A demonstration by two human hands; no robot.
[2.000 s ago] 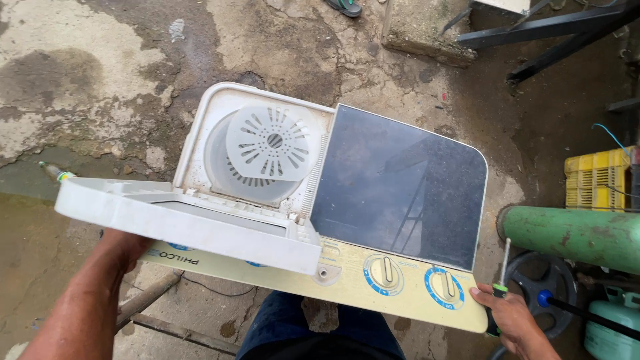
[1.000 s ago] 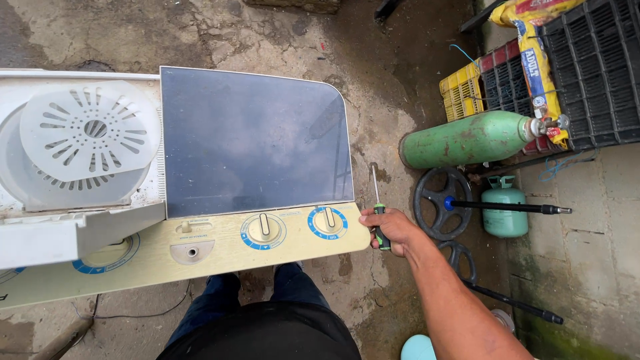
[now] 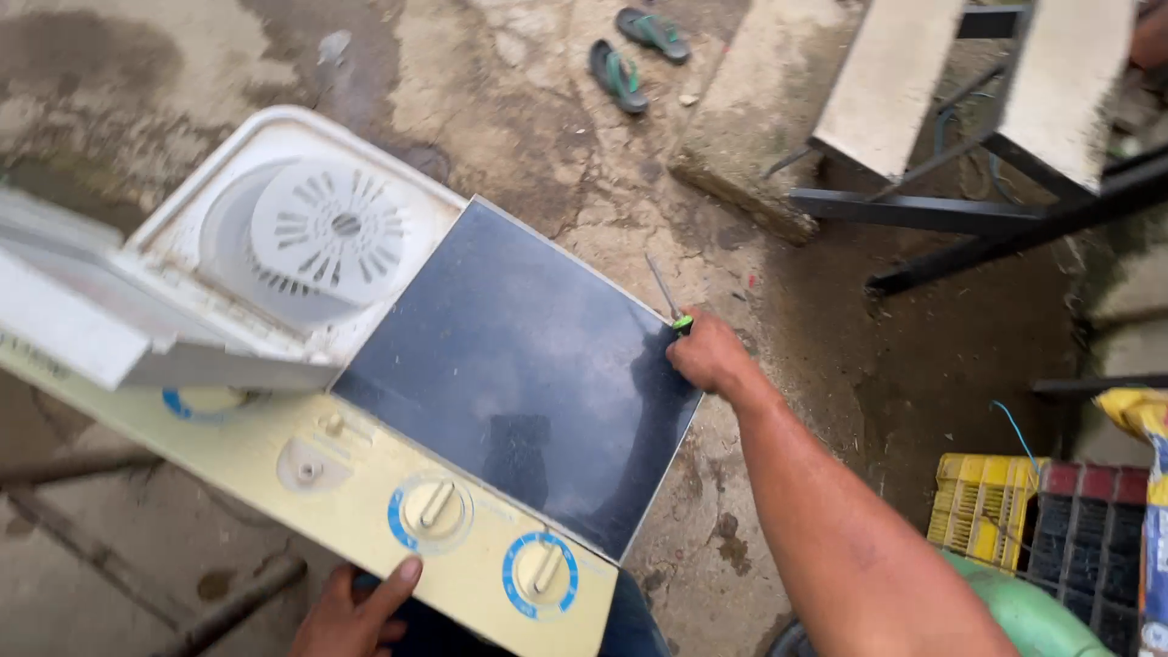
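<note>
A twin-tub washing machine stands before me, its cream control panel (image 3: 360, 465) on my side. My right hand (image 3: 712, 354) holds a screwdriver (image 3: 671, 297) with a black and green handle, blade pointing away, at the far right corner of the dark washer lid (image 3: 520, 365). The thumb of my left hand (image 3: 360, 607) rests on the panel's near edge below a dial (image 3: 433, 511); its other fingers are partly hidden. A second dial (image 3: 540, 573) lies to the right. On the left, a white perforated disc (image 3: 328, 228) sits in the spin tub beside its raised white lid (image 3: 82, 301).
Metal-framed steps (image 3: 885, 91) and a concrete block (image 3: 739, 173) lie beyond on the right. Sandals (image 3: 620, 78) rest on the floor. Plastic crates (image 3: 981, 502) and a green gas cylinder (image 3: 1022, 611) stand at lower right. Metal tubes (image 3: 237, 607) are at lower left.
My right hand has moved from the panel's right end to the dark lid's far corner, still with the screwdriver. My left hand, out of view one second ago, is at the panel's near edge. The view has turned.
</note>
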